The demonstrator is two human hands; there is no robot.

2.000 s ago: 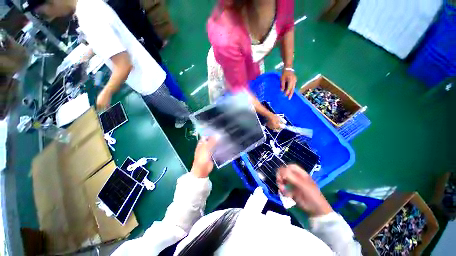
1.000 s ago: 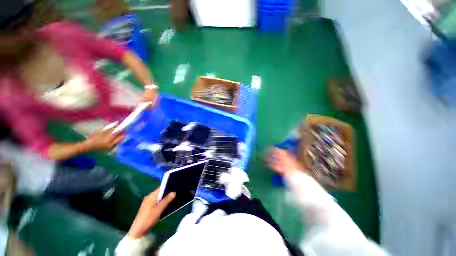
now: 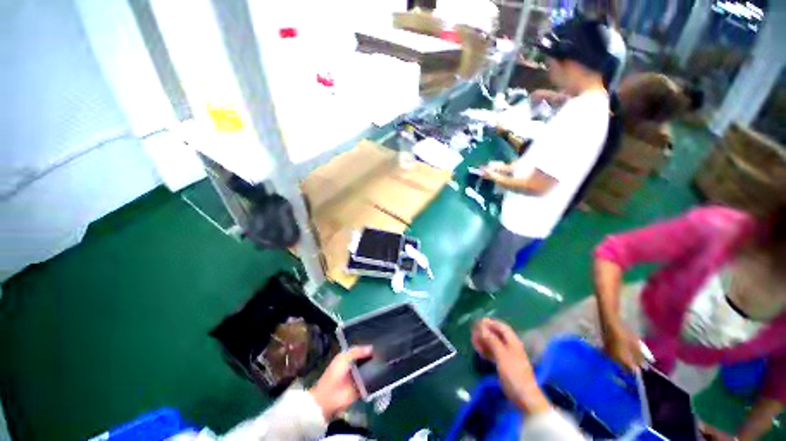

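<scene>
My left hand (image 3: pixel 338 384) holds a small solar panel (image 3: pixel 396 348) by its left edge, black face up with a pale frame, in front of the bench. A white lump of its lead shows under its lower edge. My right hand (image 3: pixel 508 355) is raised over the near side of the blue crate (image 3: pixel 582 375), fingers curled and blurred; whether it holds anything cannot be told. Stacked panels (image 3: pixel 377 246) with white leads lie on the cardboard sheet (image 3: pixel 349 194) at the bench's near end.
A person in pink (image 3: pixel 689 284) at the right holds another panel (image 3: pixel 668 405) by the crate. A person in a white shirt (image 3: pixel 560 164) stands at the bench's far right side. A black-lined container (image 3: pixel 280 340) stands on the floor left of my panel. Cables (image 3: pixel 439 133) lie farther along the bench.
My view has swung left from the crate and cartons to the bench. My left hand still holds the panel, now in front of the bench. My right hand has moved from beside the carton to the crate.
</scene>
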